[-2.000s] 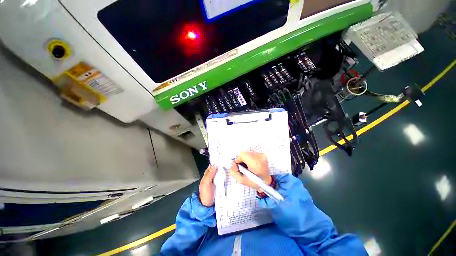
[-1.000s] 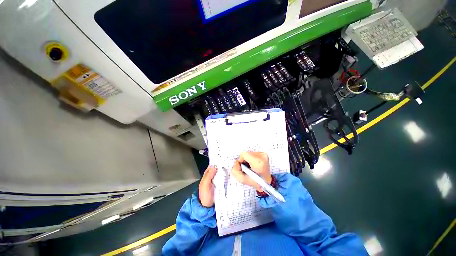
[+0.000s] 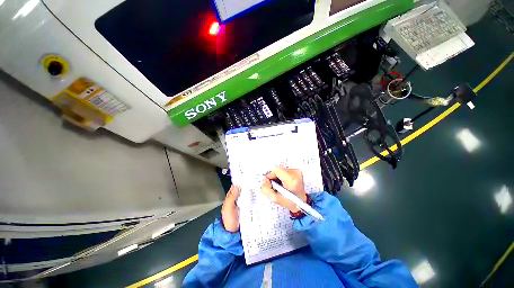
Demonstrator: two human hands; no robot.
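A clipboard (image 3: 273,131) with a blue top edge and a dark clip is held in front of my body, its top against the feeders. A white printed record sheet (image 3: 270,152) lies on it. My left hand (image 3: 230,210) grips the clipboard's left edge; its fingers under the board are hidden. My right hand (image 3: 286,189) rests on the middle of the sheet and holds a slim white pen (image 3: 297,201). The pen's tip is hidden by the fingers.
A white machine with a green SONY band (image 3: 298,52) and a lit red light (image 3: 214,28) stands ahead. Dark tape feeders (image 3: 307,82) sit below the band. A keyboard (image 3: 426,31) is on a side shelf at the upper right. Yellow lines cross the green floor.
The machine and the clipboard's top have shifted slightly left in view. The red light shows again after being out one second ago. Both hands keep their holds.
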